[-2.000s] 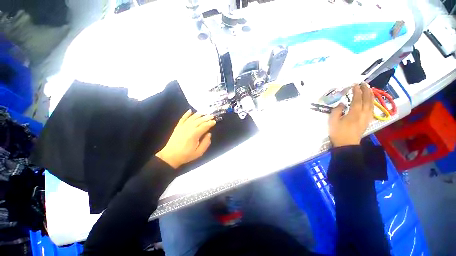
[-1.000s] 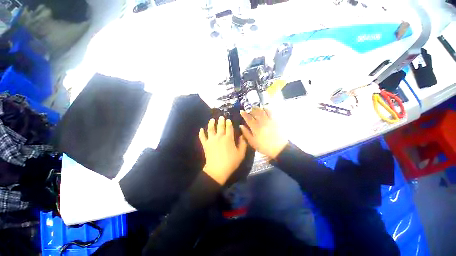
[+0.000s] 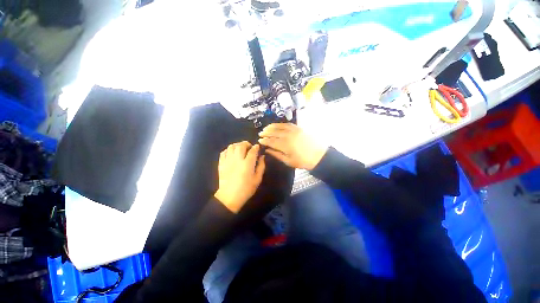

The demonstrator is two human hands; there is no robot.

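A black fabric panel lies on the white table in front of the presser foot and needle area and hangs over the front edge. My left hand rests on it, fingers curled. My right hand lies on the fabric just in front of the needle, its fingertips close to my left fingertips. Whether the fingers pinch the cloth is hard to tell. A separate stack of black cut panels lies to the left.
Right of the needle are a dark square, a slim dark tool and scissors with yellow and red handles. Blue bins stand below, a red stool at right, and plaid garments at left.
My right hand has moved from beside the scissors to the fabric at the needle. The fabric has shifted, parting from the left stack. Over the last second my hands moved only slightly.
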